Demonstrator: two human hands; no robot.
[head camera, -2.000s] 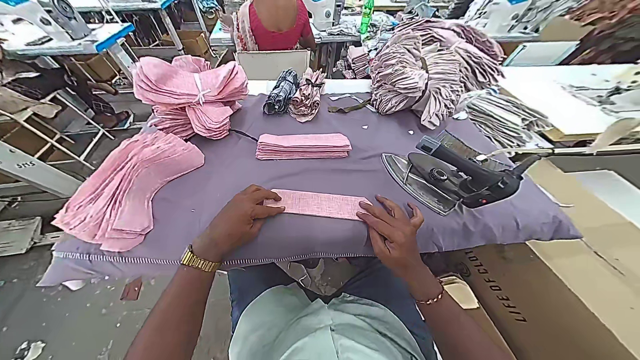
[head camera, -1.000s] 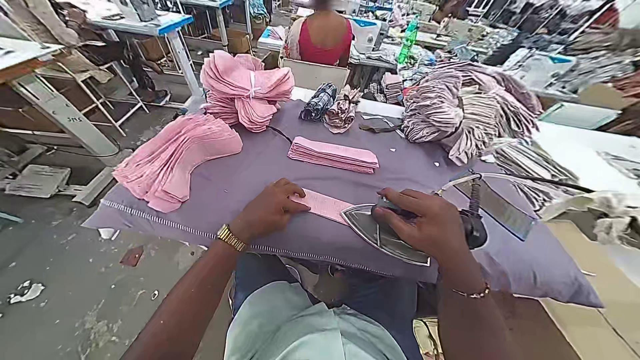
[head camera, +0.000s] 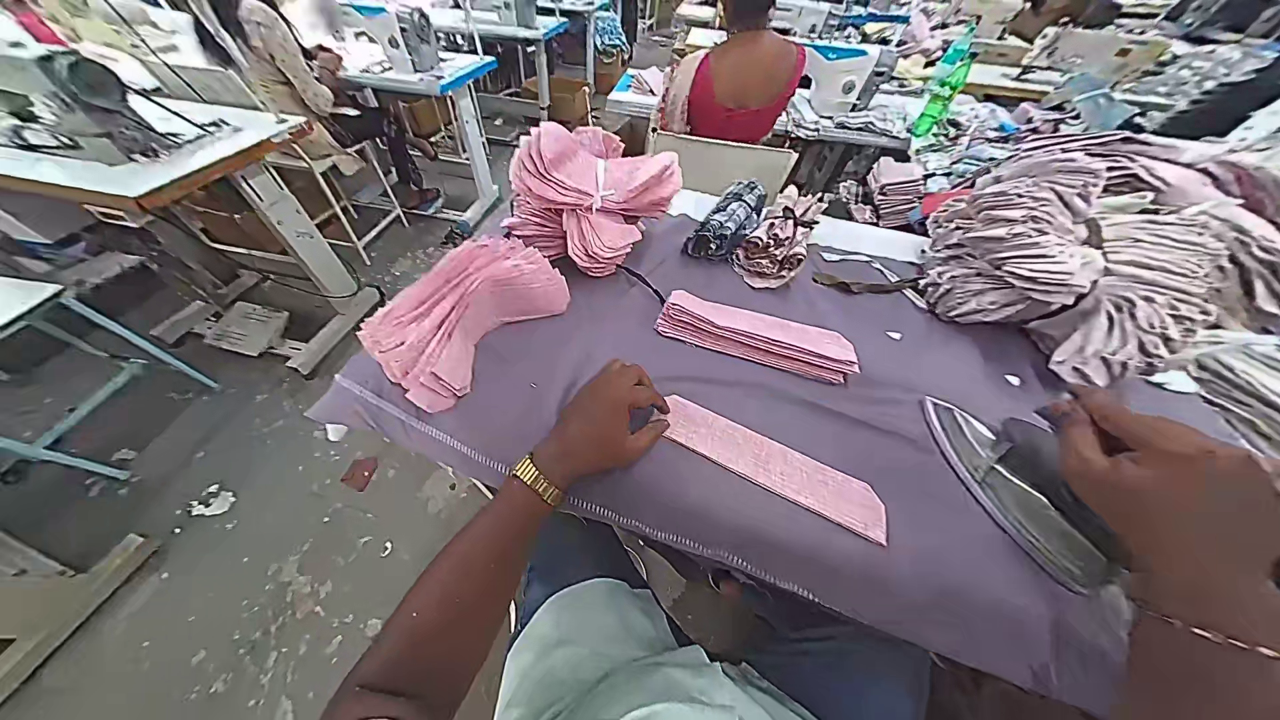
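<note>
A folded pink fabric strip lies flat on the purple cloth-covered ironing pad. My left hand pinches its left end between thumb and fingers. At the right, my right hand is on the handle of an electric iron, whose soleplate rests on the pad to the right of the strip. A neat stack of folded pink strips lies beyond the strip. Fanned pink fabric pieces spread at the pad's left, and a tied pink bundle sits behind them.
A large tied bundle of greyish-pink pieces covers the back right. Two small rolled cloth bundles, one dark checked and one brownish, sit at the back. Beyond are a seated person in red and sewing tables.
My right hand has gone from the pink strip to the iron. Between one second ago and now, the iron has moved right, off the strip. The view has swung left.
</note>
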